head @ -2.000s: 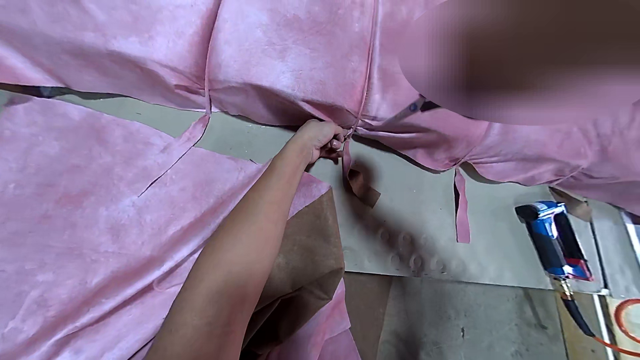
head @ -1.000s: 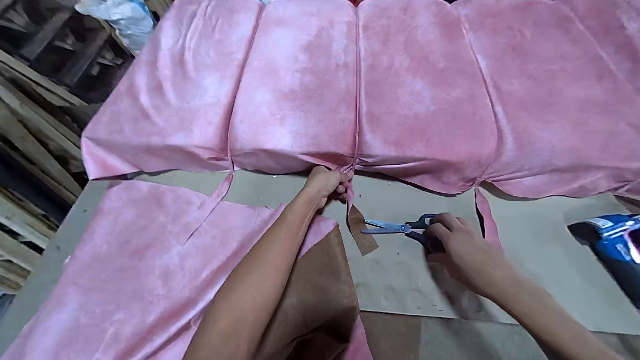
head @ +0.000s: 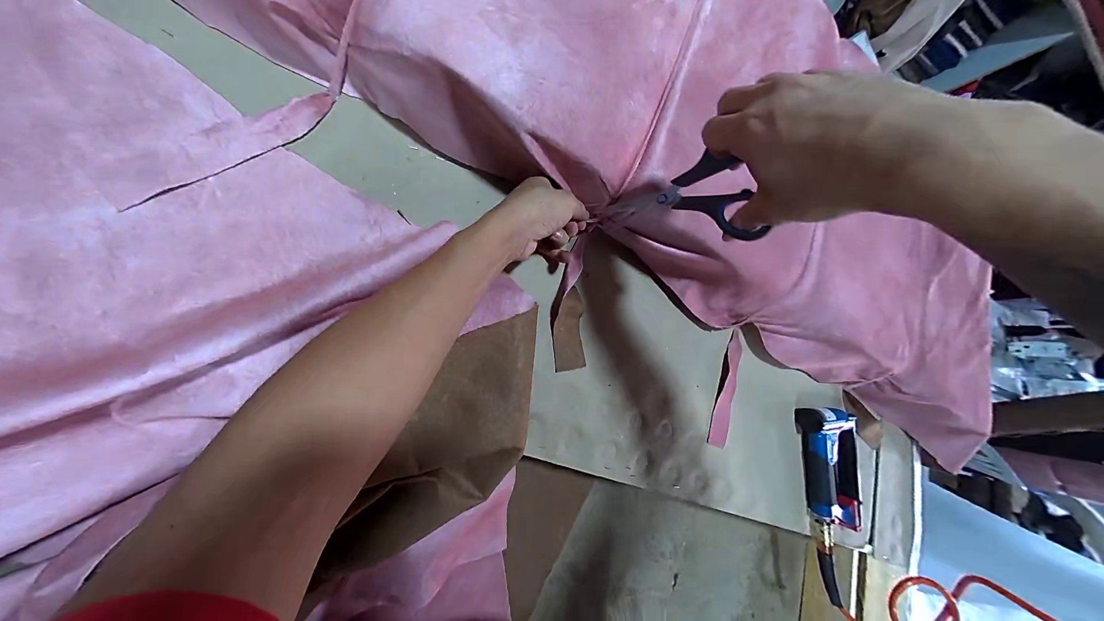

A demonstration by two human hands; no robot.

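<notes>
My left hand (head: 548, 220) pinches the gathered edge of a pink velvety fabric cover (head: 535, 78) where a seam meets a hanging fabric strip (head: 567, 328). In my right hand (head: 776, 147) is a pair of dark-handled scissors (head: 668, 198), whose blades point left into the gathered fabric close to my left fingertips. The blade tips are partly lost in the folds. Another pink strip (head: 726, 388) hangs from the cover's edge to the right, and one more (head: 233, 155) lies at the upper left.
A blue and black pneumatic stapler (head: 828, 466) with a hose lies on the board (head: 638, 345) at the lower right. An orange hose (head: 923, 595) curls at the bottom corner. More pink fabric (head: 172, 285) with a brown backing (head: 457, 423) spreads under my left forearm.
My right hand has brought the scissors from beside the hanging strip up to the gathered seam. My left hand keeps its pinch there. The view has shifted and turned.
</notes>
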